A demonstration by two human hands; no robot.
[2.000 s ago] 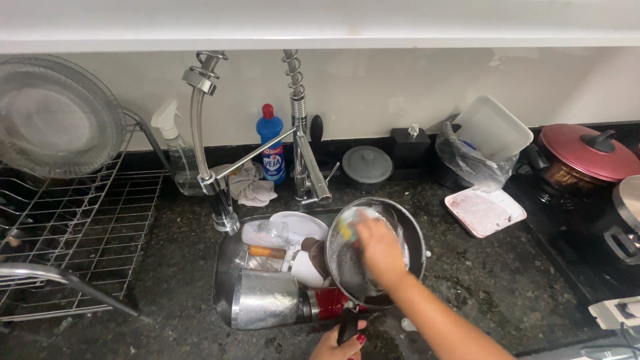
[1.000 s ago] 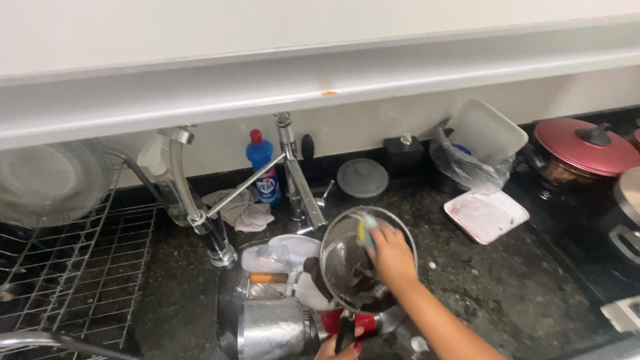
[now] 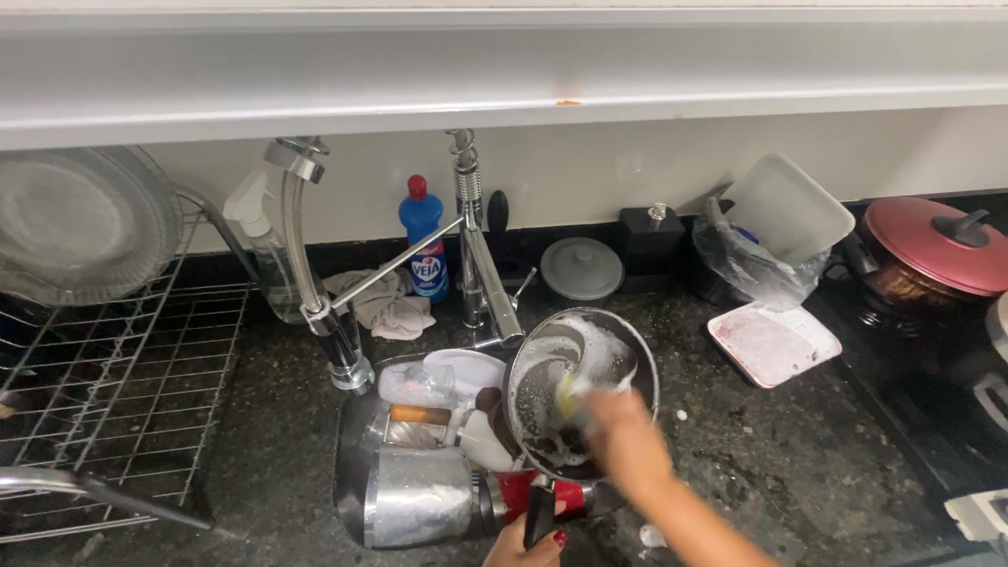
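My left hand (image 3: 529, 543) grips the black handle of a frying pan (image 3: 581, 394), which is tilted over the right part of the sink (image 3: 346, 472). Inside the pan, my right hand (image 3: 622, 433) presses a yellow-and-green sponge (image 3: 568, 398) to the soapy surface; motion blurs its fingers. White foam streaks the pan. In the sink lie a metal pot (image 3: 421, 496), a clear glass (image 3: 421, 383), a white dish (image 3: 470, 372), an orange-brown handle (image 3: 421, 414) and something red (image 3: 516, 490) under the pan.
Behind the sink stand a spring faucet (image 3: 470, 260), a blue cleaner bottle (image 3: 424, 236), a cloth (image 3: 390, 307) and a grey-lidded container (image 3: 583, 268). A wire dish rack (image 3: 134, 394) is left. A foam tray (image 3: 776, 342) and a red-lidded pot (image 3: 933, 244) are right. A cabinet edge (image 3: 472, 110) crosses above.
My right hand and the sponge have moved lower inside the pan since a second ago. Foam shows more widely across the pan now. The view has shifted.
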